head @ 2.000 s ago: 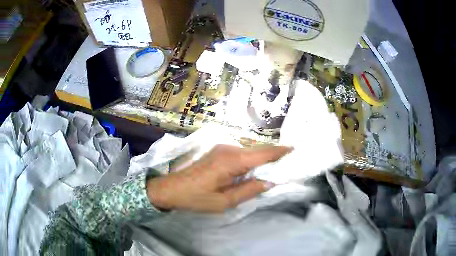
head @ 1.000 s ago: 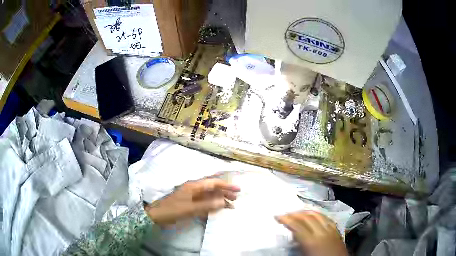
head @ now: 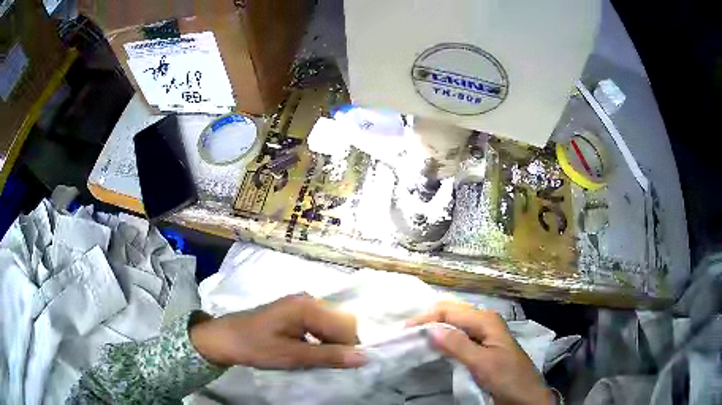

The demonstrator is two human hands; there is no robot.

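Observation:
A white to light grey cloth garment (head: 396,360) lies over the lap, just in front of the table edge. My left hand (head: 281,334) lies on it with the fingertips at a fold, pinching the cloth. My right hand (head: 483,348) pinches the same folded edge between thumb and fingers, a little to the right. Both hands are bare. The cloth between them is overexposed, so its detail is hidden. The machine's lower die (head: 426,213) is brightly lit behind the hands, with no cloth on it.
The cream machine housing (head: 467,47) stands behind. A phone (head: 165,168), pale tape roll (head: 228,139) and cardboard box (head: 257,63) are at left. A yellow tape roll (head: 582,162) and white strip (head: 613,134) are at right. A garment pile (head: 87,277) is heaped at left.
The cloth has come off the machine head and down to the lap. The right hand has come into view, and both hands have closed on a folded edge.

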